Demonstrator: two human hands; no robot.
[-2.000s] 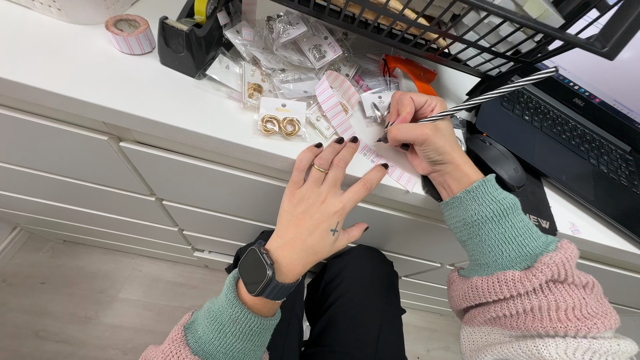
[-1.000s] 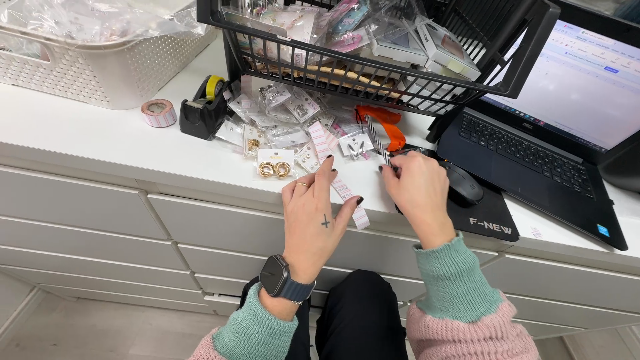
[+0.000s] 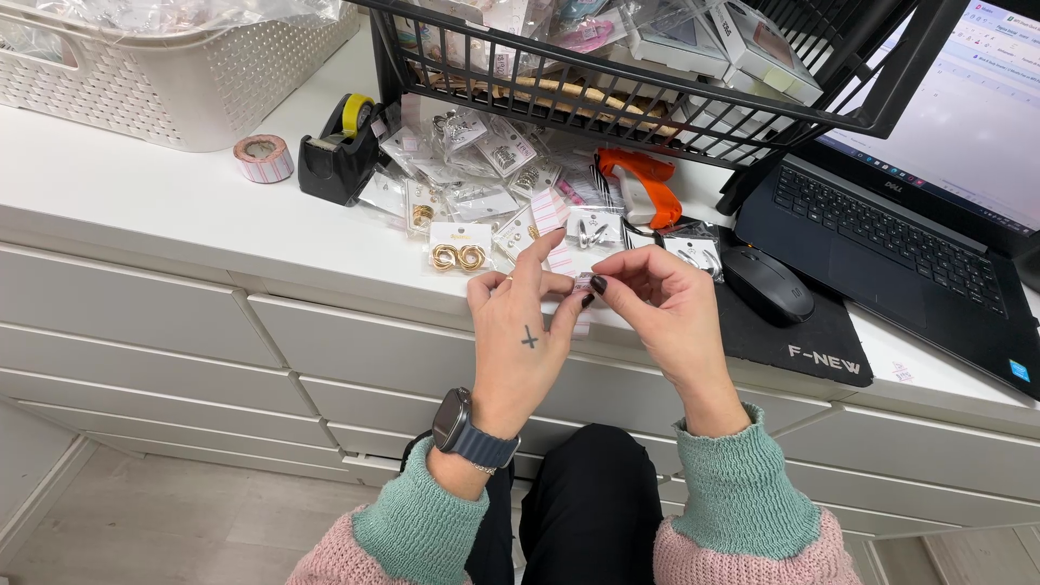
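Between their fingertips, my left hand (image 3: pixel 524 333) and my right hand (image 3: pixel 662 313) both pinch a small printed price sticker (image 3: pixel 583 282). A strip of pink-striped labels (image 3: pixel 550 213) runs beneath the fingers to the counter's front edge. Just left of it lies a card with gold knot earrings (image 3: pixel 459 247). Behind the hands is a card with silver earrings (image 3: pixel 594 231), and another bagged earring card (image 3: pixel 693 253) lies to the right. A striped pen (image 3: pixel 603 188) is partly visible beside an orange and white label gun (image 3: pixel 643 187).
Bagged jewellery (image 3: pixel 487 154) is piled below a black basket (image 3: pixel 682 97). On the left are a tape dispenser (image 3: pixel 335 158), a label roll (image 3: pixel 263 158) and a cream basket (image 3: pixel 187 81). A mouse (image 3: pixel 766 284), its mat (image 3: pixel 812 345) and a laptop (image 3: pixel 894 244) occupy the right.
My right hand held the striped pen over the labels two seconds ago; the pen now lies behind the hands. Both hands have come together at the small sticker.
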